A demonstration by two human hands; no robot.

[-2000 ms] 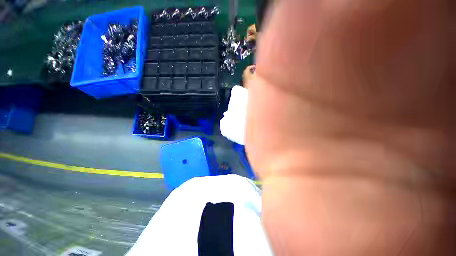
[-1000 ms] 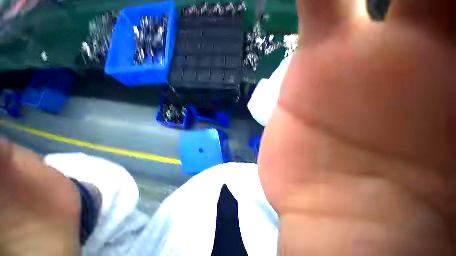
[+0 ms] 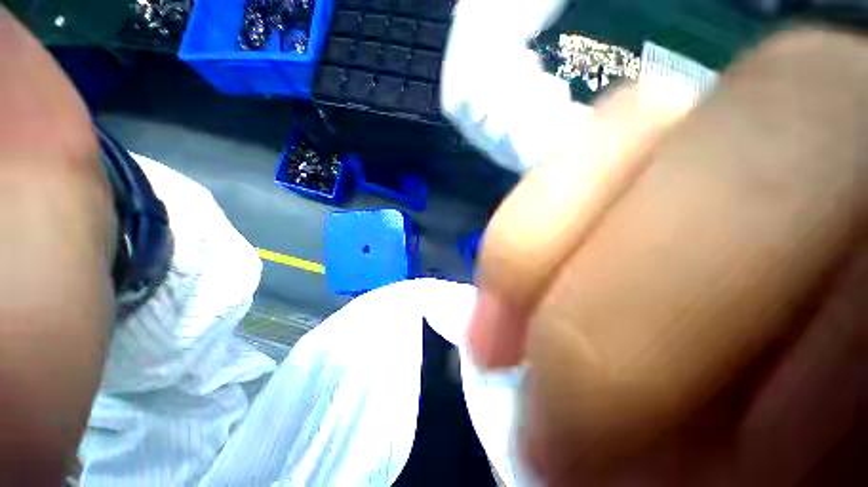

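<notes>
My right hand [image 3: 685, 247] fills the right side, very close to the camera and blurred. Its fingers are curled; whether anything is inside is hidden. My left hand [image 3: 43, 190] is at the left edge, large, blurred and cut off, with a dark band at the wrist; its fingers cannot be made out. Beyond them, a blue parts bin [image 3: 249, 74] holds shiny metal parts, beside a black compartment tray [image 3: 377, 62]. Neither hand touches them.
A white sleeve [image 3: 495, 81] reaches over the green bench, near pale small parts [image 3: 595, 59] and a white ribbed piece [image 3: 678, 71]. Below are a small floor bin [image 3: 312, 169], a blue stool [image 3: 366, 251] and a yellow floor line [image 3: 290, 260]. Loose metal parts [image 3: 164, 13] lie upper left.
My left hand came into view at the left and moved up. My right hand went from open palm to curled fingers. The bin and tray now sit higher in the picture.
</notes>
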